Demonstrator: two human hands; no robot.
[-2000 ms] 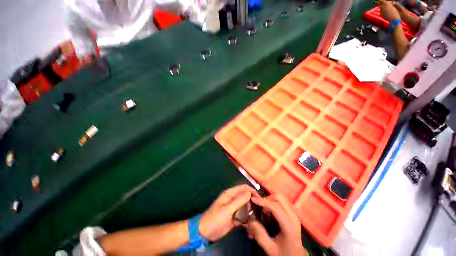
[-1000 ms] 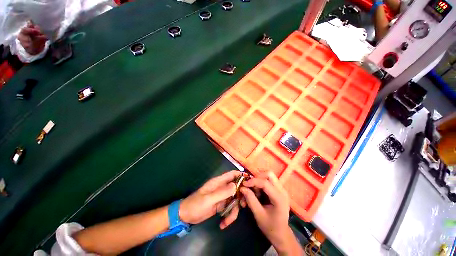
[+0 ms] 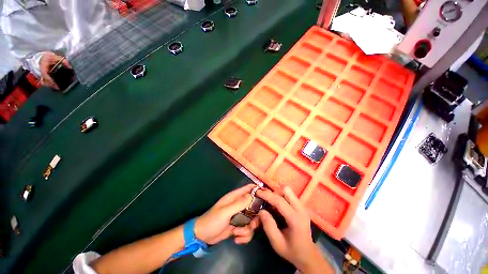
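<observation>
My left hand (image 3: 222, 215), with a blue wrist strap (image 3: 191, 237), holds a small watch assembly (image 3: 255, 203) at the near corner of the tray. A dark rounded part (image 3: 241, 219) of it hangs toward the palm. My right hand (image 3: 286, 225) touches the assembly with its fingertips from the right; the fingers partly hide it. The red-orange tray (image 3: 243, 152) lies just beyond my hands. Two watch modules with dark glass faces sit in its near pockets, one at the left (image 3: 313, 151) and one at the right (image 3: 348, 175).
The green conveyor (image 3: 160, 118) carries dark watch housings (image 3: 175, 47) and small loose units (image 3: 89, 124). A person's hand (image 3: 53, 72) holds a dark item across the belt. White paper (image 3: 366, 32) lies at the tray's far end. A control panel (image 3: 439, 32) and white press table (image 3: 396, 225) are at right.
The held assembly has turned, showing more of its dark faces. The view has shifted slightly. Across the belt, a clear ribbed sheet and a hand with a dark item now show.
</observation>
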